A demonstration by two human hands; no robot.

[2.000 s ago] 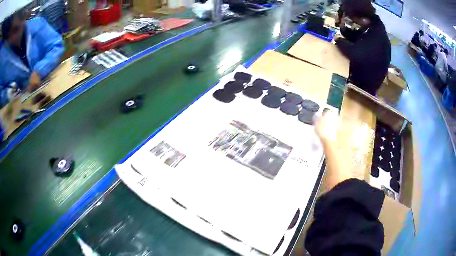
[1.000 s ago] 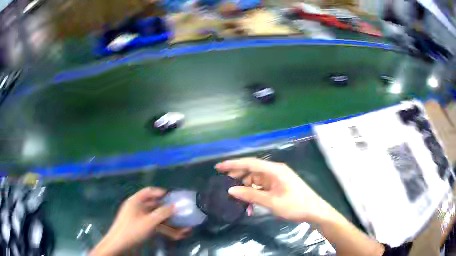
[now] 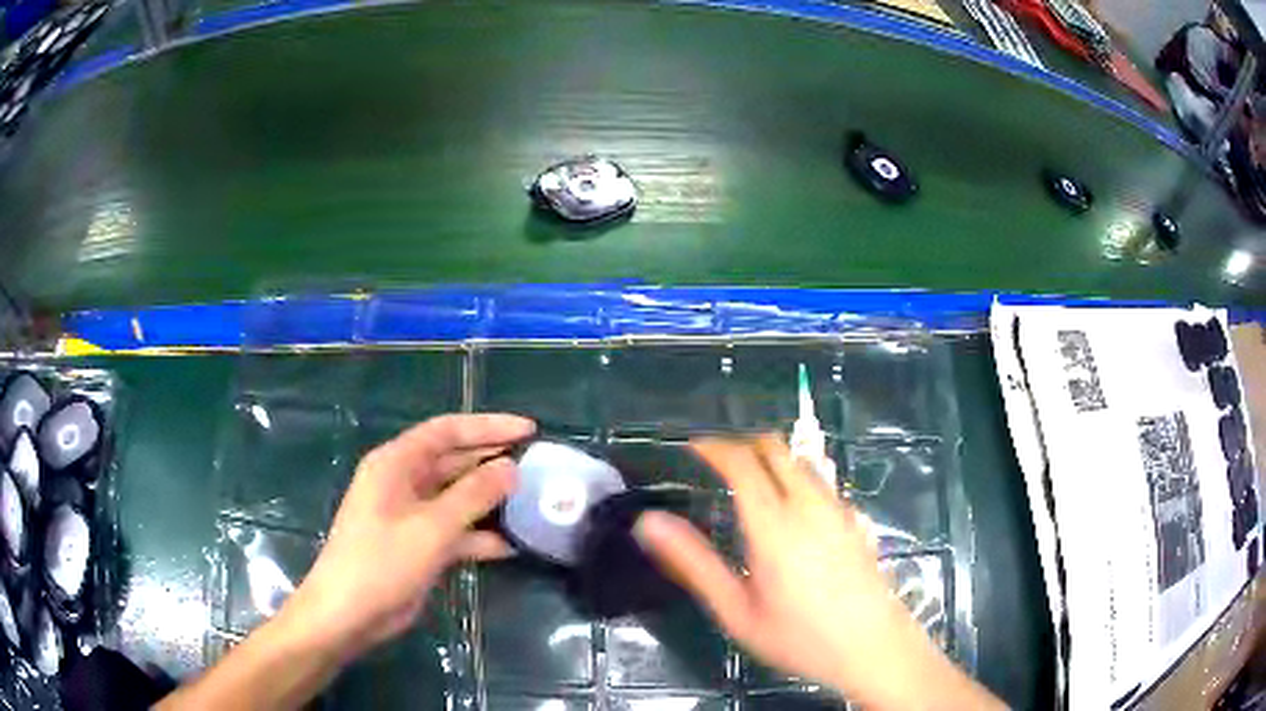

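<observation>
My left hand (image 3: 424,521) grips a black rounded housing (image 3: 562,503) with its pale face and small centre ring turned up. My right hand (image 3: 778,556) holds a matte black cover pad (image 3: 632,553) at the housing's right edge; the pad overlaps that edge and is blurred. Whether the two touch is not clear. Both are over a clear blister tray (image 3: 347,417) on the green bench. A white glue bottle with a green nozzle (image 3: 805,403) lies behind my right hand, partly hidden by it.
Heaped housings (image 3: 67,545) are at the far left. Backing sheets (image 3: 1097,528) with black cover pads (image 3: 1225,403) lie at the right. Behind the blue edge (image 3: 528,317), the green belt carries a silvery-topped unit (image 3: 586,189) and several black units (image 3: 883,168).
The view has turned from the cover pads at the right to the tray. Since one second ago, the cover pad has come over the housing's right edge. The sheets now show farther right.
</observation>
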